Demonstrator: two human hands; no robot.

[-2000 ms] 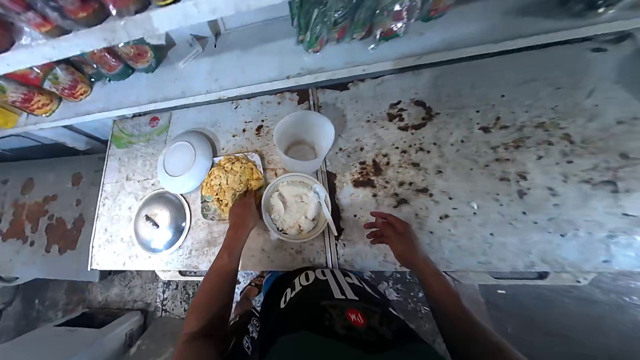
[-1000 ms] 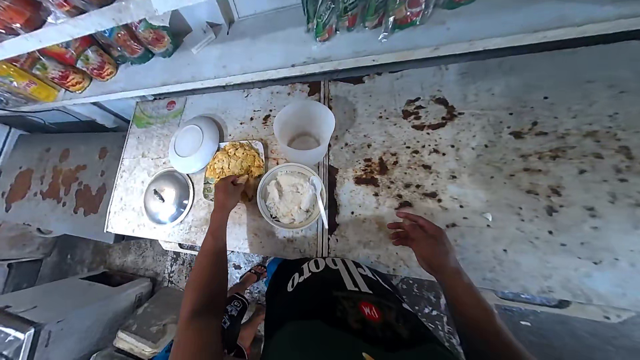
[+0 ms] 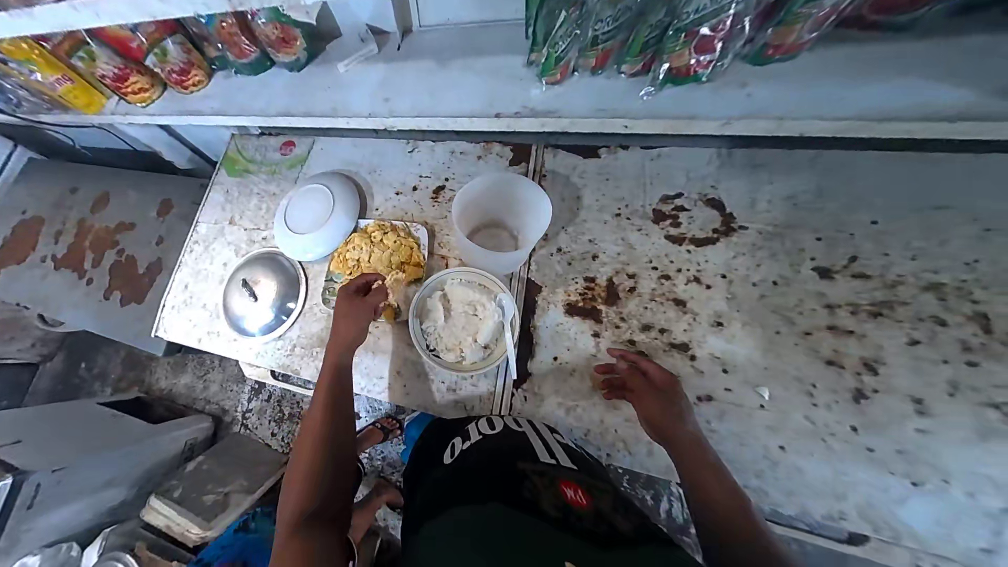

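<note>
My left hand (image 3: 365,305) pinches a piece of yellow omelette at the front edge of the omelette (image 3: 379,250), which lies on a rectangular plate (image 3: 420,235). Just right of it stands a bowl of white rice (image 3: 461,321) with a white plastic spoon (image 3: 508,335) resting on its right side. Behind the bowl is a translucent white plastic tub (image 3: 504,220). My right hand (image 3: 639,386) hovers over the counter's front part with fingers apart, holding nothing. An upturned white bowl (image 3: 316,215) touches the plate's back left, and a metal lid (image 3: 264,294) lies in front of it.
The worn white counter (image 3: 756,299) has rusty patches and a seam beside the rice bowl. A shelf (image 3: 472,79) runs along its back, with food packets (image 3: 177,63) at left and green packets (image 3: 669,39) above. Grey boxes (image 3: 102,465) stand on the floor at lower left.
My left hand has drawn slightly away from the omelette, and a piece now shows between its fingers. The right hand stays apart over the counter.
</note>
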